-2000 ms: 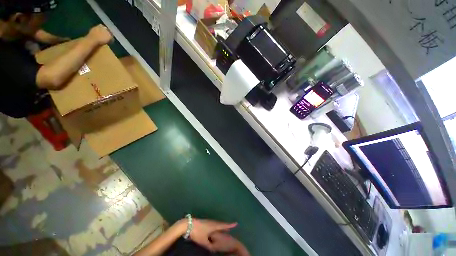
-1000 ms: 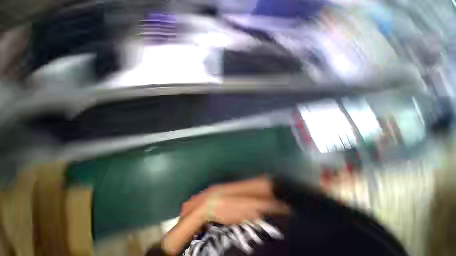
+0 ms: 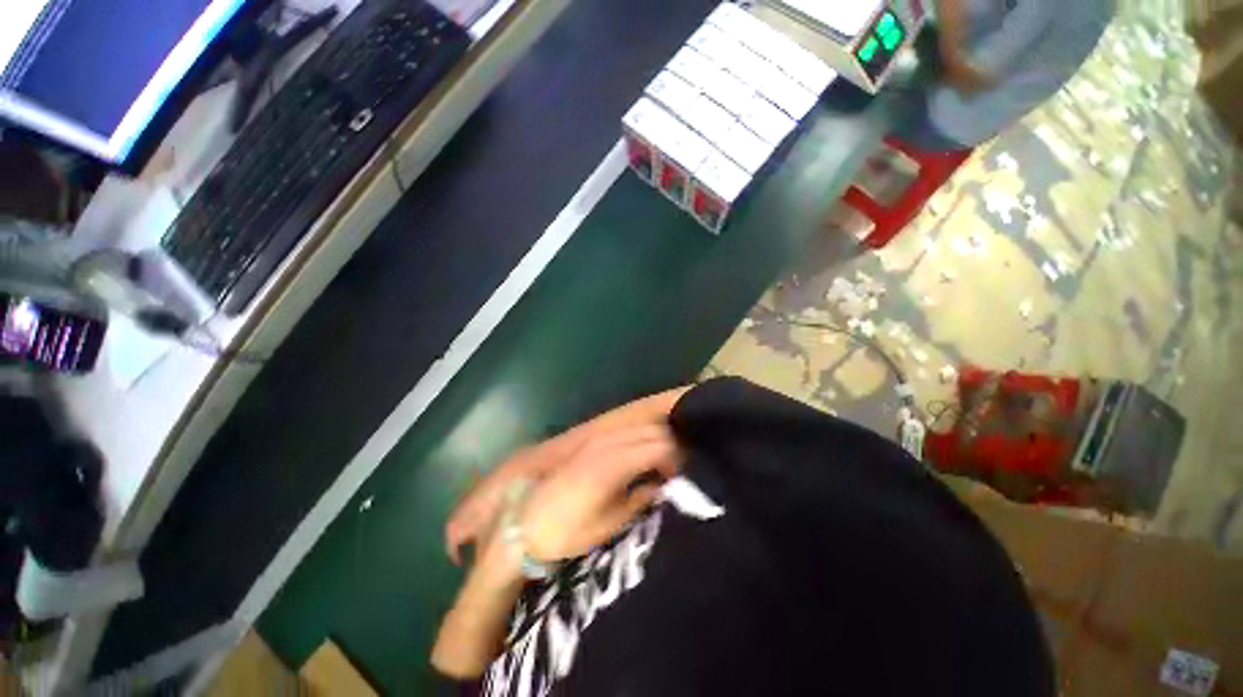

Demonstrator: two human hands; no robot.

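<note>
My left hand, with a pale bead bracelet, lies across my right wrist and forearm, with no object visible in it. My right hand is crossed beneath it and blurred, its fingers pointing left over the green bench; its palm is hidden. White-topped product boxes with red printed ends stand in a tight block on the bench at the upper middle, apart from both hands.
A scale with green digits is beyond the boxes. The keyboard, monitor, scanner and phone are on the left shelf. Red stools and a brown carton are at right; another person's arm shows at top.
The view has swung right along the bench, bringing the boxes and scale into clear view; the large open carton has left it, except for flaps at bottom left. My hands have come together and crossed.
</note>
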